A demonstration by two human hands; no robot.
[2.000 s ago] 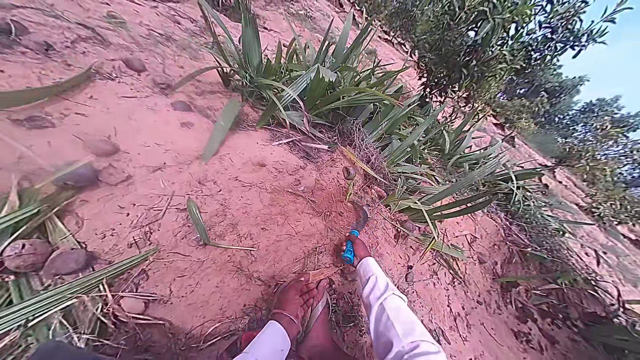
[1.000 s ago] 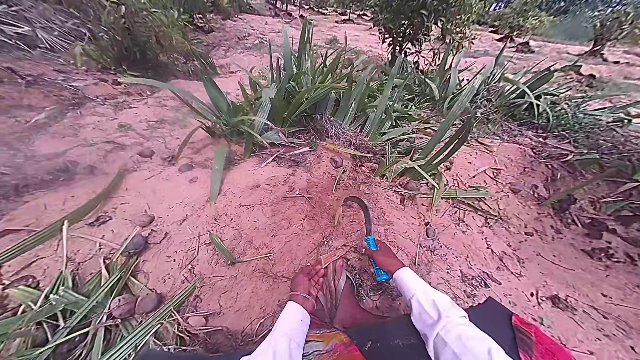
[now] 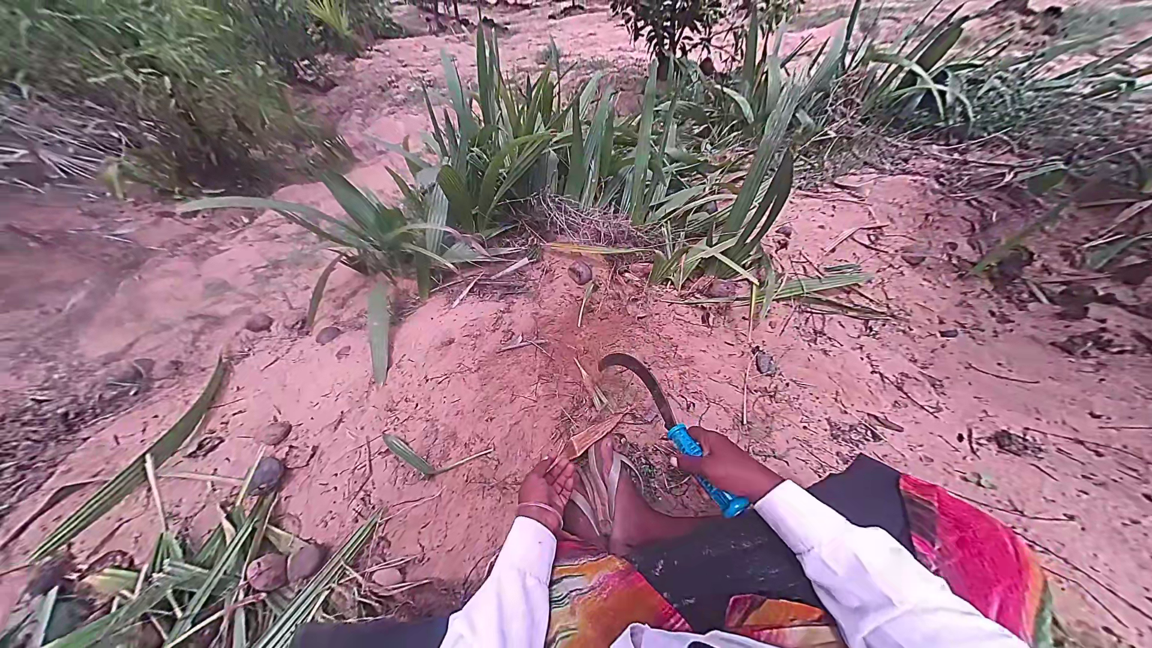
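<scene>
My right hand (image 3: 727, 463) is closed around the blue handle of a sickle (image 3: 650, 382); its curved dark blade points up and left above the soil. Palm partly up, my left hand (image 3: 547, 484) has its fingertips at the lower end of a flat brown piece of dry plant matter (image 3: 592, 436); whether they grip it is hard to tell. The sandaled feet (image 3: 614, 504) are between the two hands. A thin pale stalk (image 3: 589, 385) stands in the reddish soil just left of the blade tip.
Long-leaved green plants (image 3: 540, 162) grow ahead, with a round brown nut or fruit (image 3: 580, 272) in front of them. Cut leaves (image 3: 216, 576) and several round fruits (image 3: 267, 571) lie at lower left. A leafy bush (image 3: 162, 90) stands at far left.
The view has swung and levelled. My left hand, low beside the foot two seconds ago, now shows clearly left of the feet. The sickle stays in my right hand.
</scene>
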